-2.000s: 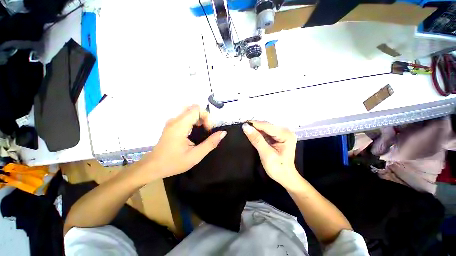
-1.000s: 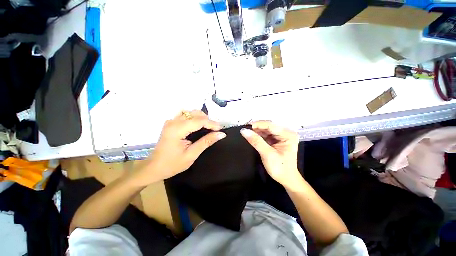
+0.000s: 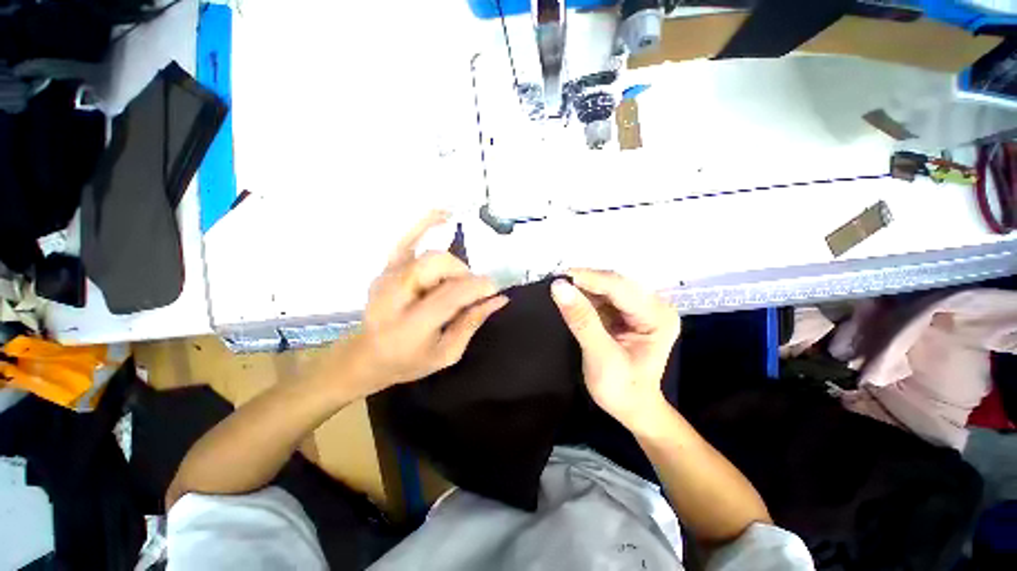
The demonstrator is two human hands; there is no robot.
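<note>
A dark fabric panel (image 3: 502, 368) hangs from the table's front edge down to my lap. My left hand (image 3: 429, 318) pinches its top edge at the left between thumb and fingers, with the index finger raised and pointing up. My right hand (image 3: 619, 340) pinches the top edge at the right between thumb and index finger. The machine's presser foot and needle area (image 3: 546, 103) is above and beyond the hands, apart from the cloth. A small dark piece (image 3: 499, 220) lies on the table just past the hands.
Grey-brown cut pieces (image 3: 136, 206) lie at left beside blue tape (image 3: 215, 123). A small brown rectangle (image 3: 859, 229), thread snips (image 3: 935, 168) and red-handled scissors (image 3: 996, 187) lie at right. A measuring tape (image 3: 825, 276) runs along the front edge. Pink fabric (image 3: 931, 357) is below right.
My left index finger has lifted away from the cloth edge and the left hand's grip has shifted. My right hand keeps its pinch. The whole view has shifted slightly.
</note>
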